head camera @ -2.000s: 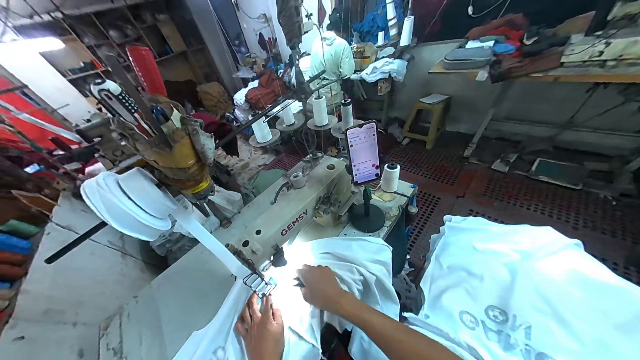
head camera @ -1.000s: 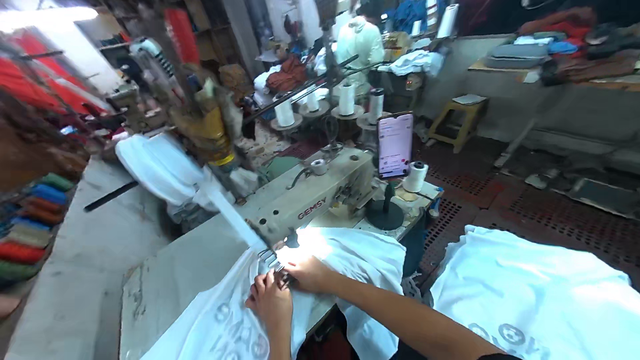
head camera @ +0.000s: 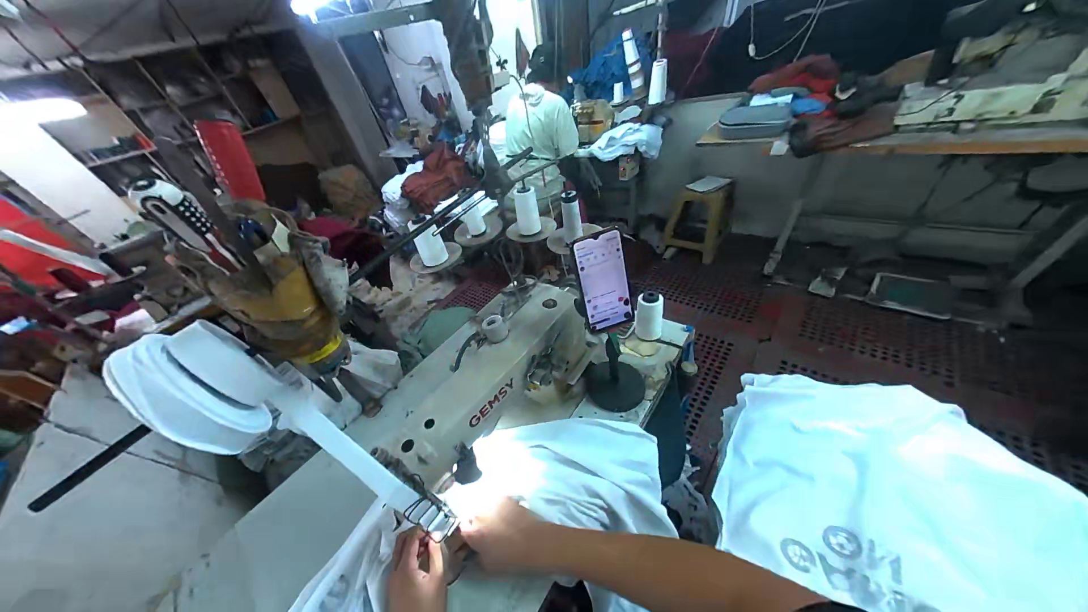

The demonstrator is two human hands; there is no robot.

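Note:
A Gemsy sewing machine (head camera: pixel 484 374) stands before me. White tape (head camera: pixel 348 455) runs from a roll (head camera: pixel 183 387) at the left into a metal guide (head camera: pixel 432 514) beside the needle area. My left hand (head camera: pixel 418 569) is just below the guide, its fingertips pinching the edge of a white garment (head camera: pixel 361 552). My right hand (head camera: pixel 501 535) lies beside the guide, under the bright lamp glow, with its fingers at the cloth; glare and blur partly hide its grip. More white fabric (head camera: pixel 578 467) spreads behind my right forearm.
A pile of printed white garments (head camera: pixel 858 459) lies at the right. A phone (head camera: pixel 603 280) on a black stand (head camera: pixel 616 387) and a white thread cone (head camera: pixel 648 317) stand beyond the machine. A tool holder (head camera: pixel 289 314) rises at the left. Further back, a person (head camera: pixel 541 127) in pale clothing is near a stool (head camera: pixel 699 219).
My left hand's fingers, spread flat on the fabric two seconds ago, are now bent and pinching near the guide. My right hand remains close to the guide.

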